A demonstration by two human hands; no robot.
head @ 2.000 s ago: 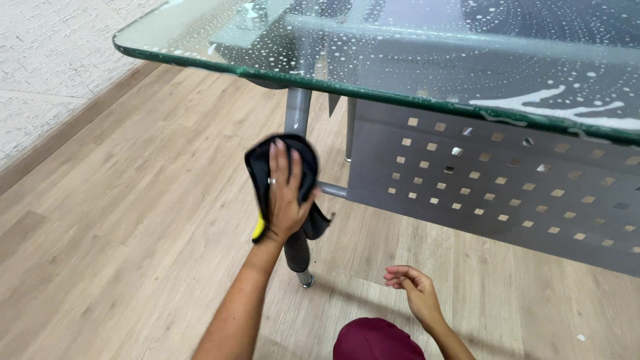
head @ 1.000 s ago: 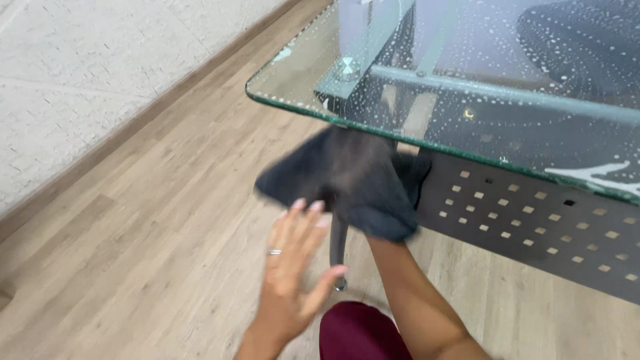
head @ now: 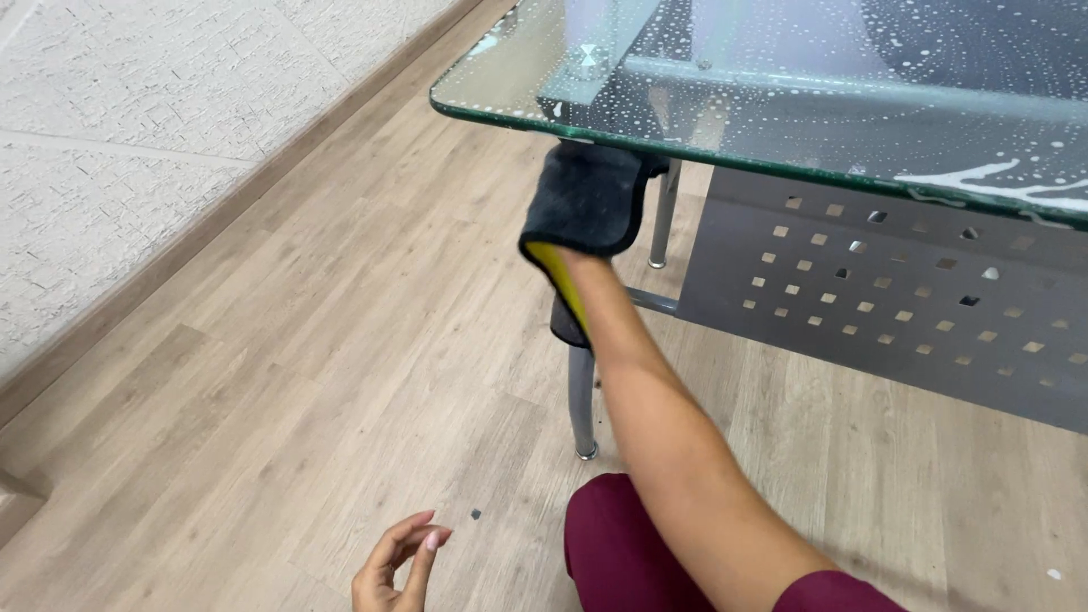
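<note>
The back of my right wrist runs up into a dark grey microfiber cloth with black edging and a yellow underside. The cloth hides the fingers and wraps the upper part of a grey metal table leg, just under the corner of a glass tabletop. White foam and droplets cover the glass. Low in the view, my left hand hangs over the floor, fingers curled and apart, holding nothing.
A perforated grey metal panel spans below the glass on the right, joined by a metal bar. Another leg stands farther back. A textured white wall with a wooden baseboard runs along the left. A small dark bit lies on the wood-look floor.
Two seconds ago my left hand pressed the cloth to the leg; now my right hand has it there. My left hand has moved down, away from the cloth. The view has shifted left.
</note>
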